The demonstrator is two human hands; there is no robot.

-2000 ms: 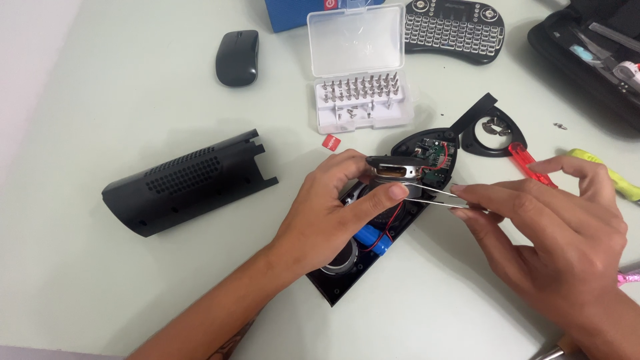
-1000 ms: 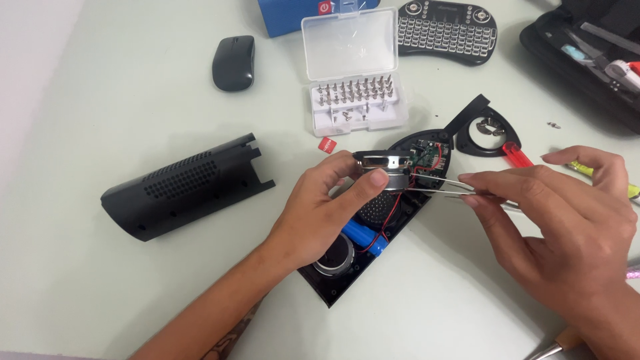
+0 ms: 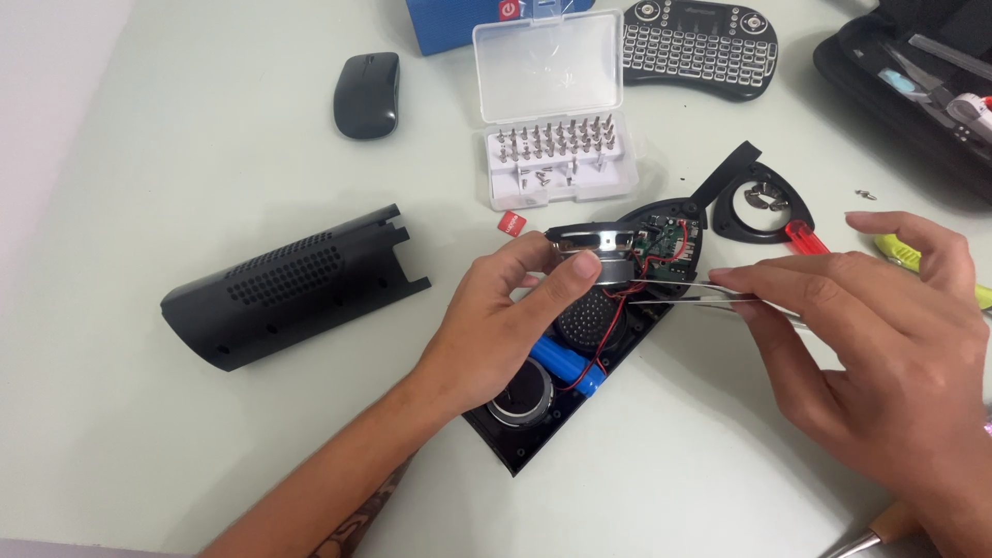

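My left hand (image 3: 504, 318) grips a small round speaker driver (image 3: 601, 252) on its side, above an opened black speaker housing (image 3: 535, 446). Metal tweezers (image 3: 728, 293) are held in my right hand (image 3: 860, 333), their two tips apart, pointing left near the driver's magnet and the red wires (image 3: 618, 322). Inside the housing lie a green circuit board (image 3: 670, 252), a perforated round grille (image 3: 585, 319), a blue cylindrical battery (image 3: 570, 364) and a second speaker driver (image 3: 521, 395). My left hand hides part of the housing.
A black perforated cover (image 3: 287, 294) lies left. Behind are a mouse (image 3: 367, 97), a bit case (image 3: 562, 190), a mini keyboard (image 3: 701, 50) and a blue box (image 3: 446, 27). At right are a black ring-shaped part (image 3: 725, 221), loose screws (image 3: 866, 194) and a tool case (image 3: 845, 74).
The speaker driver is still in my left hand. The tweezers in my right hand remain beside it, with their tips now visibly apart.
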